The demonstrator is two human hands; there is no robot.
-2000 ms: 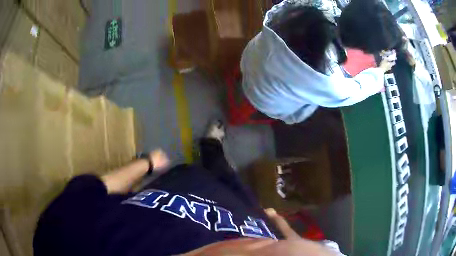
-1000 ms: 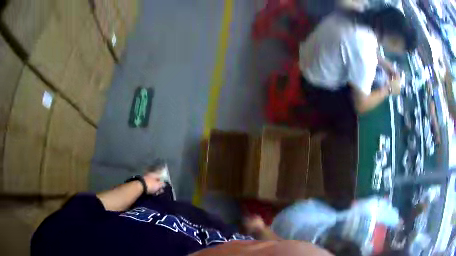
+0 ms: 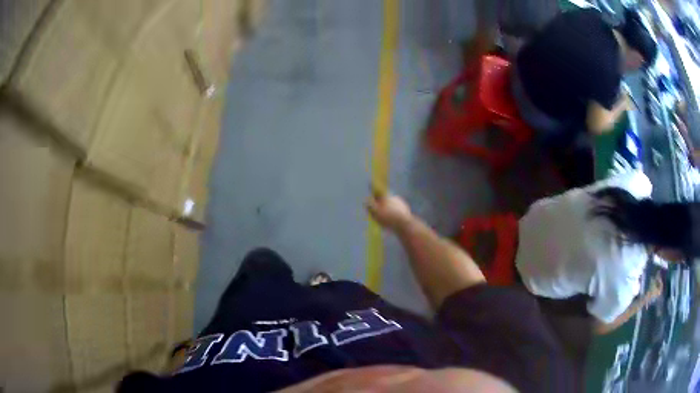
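My right hand (image 3: 390, 210) is held out in front of my dark shirt, over the yellow floor line (image 3: 382, 115). It is small and blurred. Its fingers look bent, and a small dark spot shows at the fingertips; I cannot tell if it is a held thing. My left hand cannot be made out; only the dark left sleeve shows at the bottom left edge. A red plastic stool (image 3: 491, 244) stands to the right of my right arm, partly behind a seated person. More red stools (image 3: 460, 127) stand further ahead.
A wall of brown cartons (image 3: 100, 253) runs along the left. Grey floor (image 3: 299, 146) lies between it and the yellow line. A person in white (image 3: 572, 238) and a person in dark clothes (image 3: 568, 65) sit at the green bench (image 3: 623, 345) on the right. A dark-sleeved arm reaches in from the right edge.
The view has moved along the aisle. The open cartons and the green floor sign are gone from view. My right arm has swung forward, and my left hand has dropped out of sight.
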